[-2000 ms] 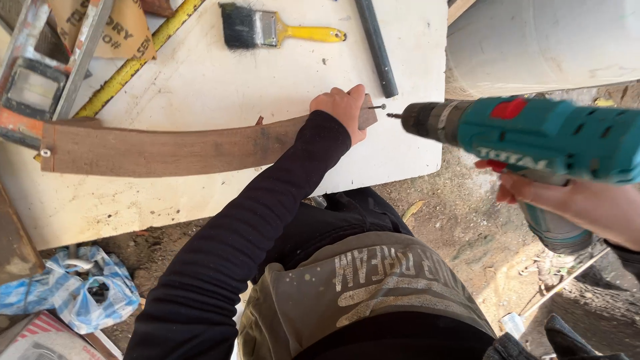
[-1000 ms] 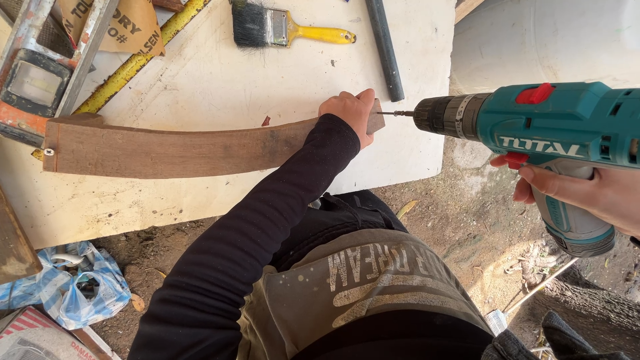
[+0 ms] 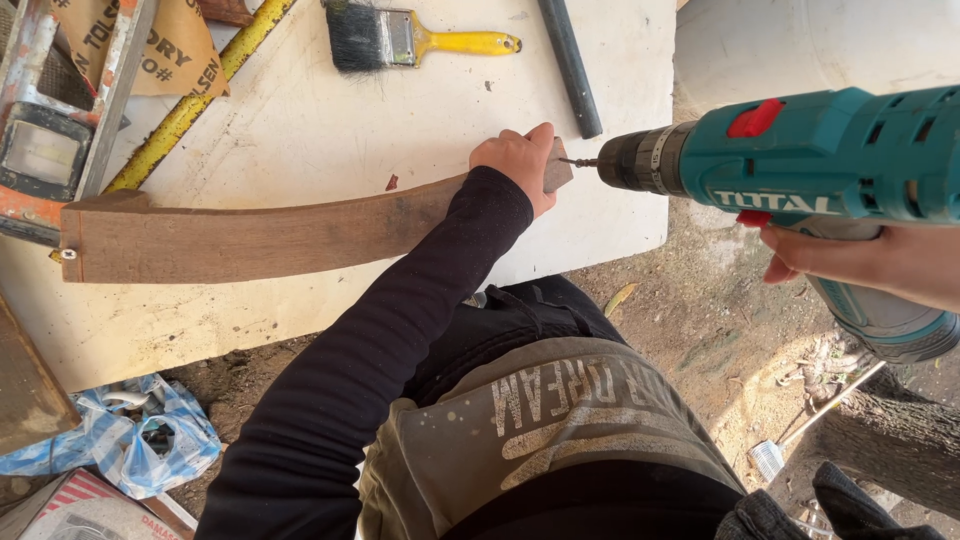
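Note:
A curved wooden piece [image 3: 255,240] lies on the white board tabletop [image 3: 300,142], with a screw head [image 3: 69,254] at its left end. My left hand [image 3: 517,161] is closed around it close to its right end. My right hand [image 3: 855,259] holds a teal Total cordless drill [image 3: 810,157] by the handle, index finger at the red trigger [image 3: 754,218]. From the drill's chuck a thin dark bit or screw [image 3: 579,162] points left, its tip at the wood's right end face; whether it has entered the wood is hard to tell.
On the tabletop are a yellow-handled paintbrush [image 3: 465,42], a dark tube [image 3: 571,67], an orange spirit level [image 3: 45,150], a yellow bar [image 3: 195,97] and sandpaper [image 3: 169,52]. A blue-and-white plastic bag [image 3: 150,442] lies at lower left; a tree trunk [image 3: 892,442] stands lower right.
Two seconds ago the drill was apart from the wood, with a screw seen at the wood's end; since then the drill has moved left to the end face. My left hand has kept its hold.

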